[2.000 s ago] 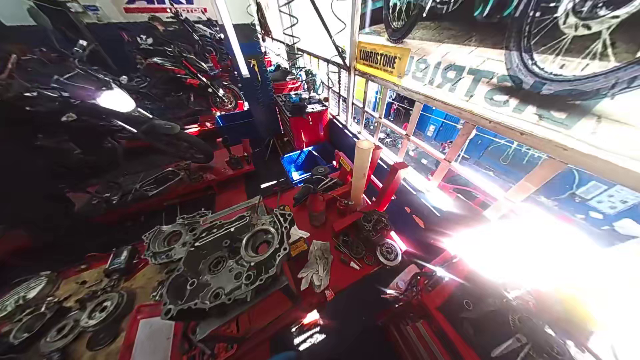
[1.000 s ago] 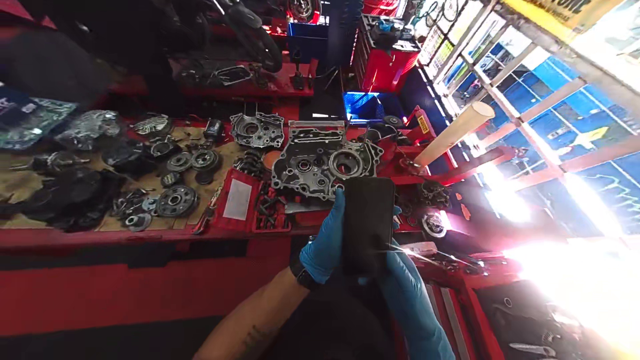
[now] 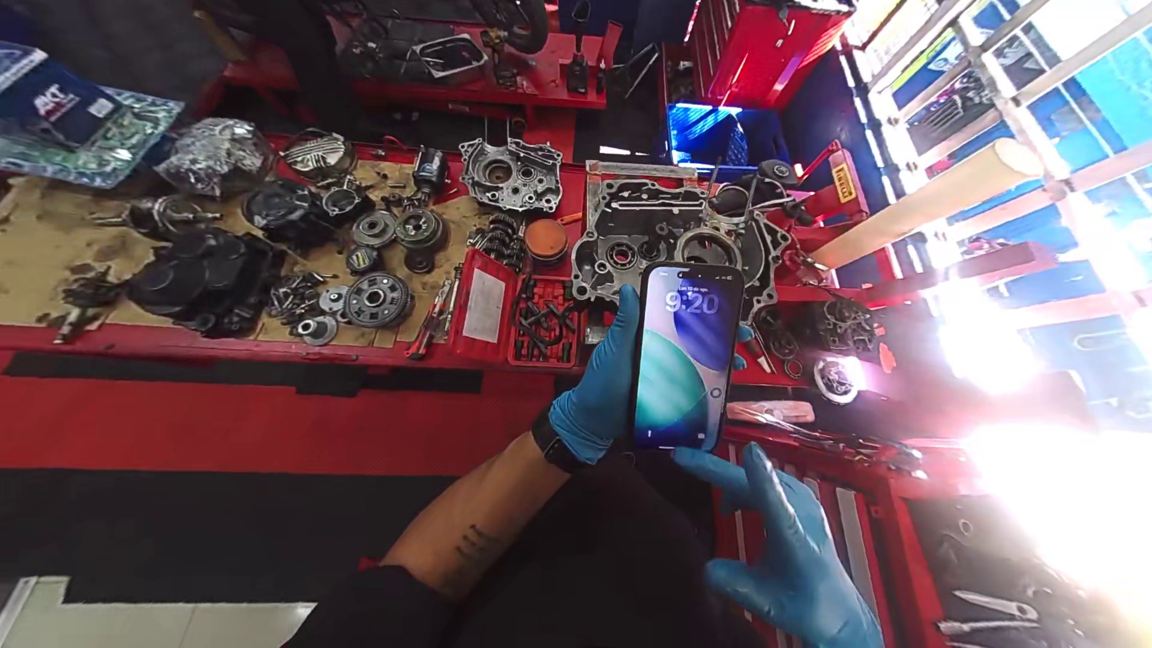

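Note:
My left hand, in a blue glove, is shut on a smartphone held upright with its screen lit and facing me. Below the phone's lower edge is my right hand, gloved too, its fingers spread and holding nothing; the index fingertip lies close to the phone's bottom, and contact cannot be told. Behind the phone, an engine crankcase half rests on the red bench, partly covered by the phone. Another crankcase part stands to its left, beyond an open red tool case.
Gears, a black engine cover and bagged parts lie on stained cardboard at left. A cardboard tube slants up at right, near a blue bin. An open drawer with wrenches is at lower right.
The phone's screen, dark one second ago, is now lit. My right hand has come off the phone's side to below it. Two seconds ago neither hand was in view; the view has since swung.

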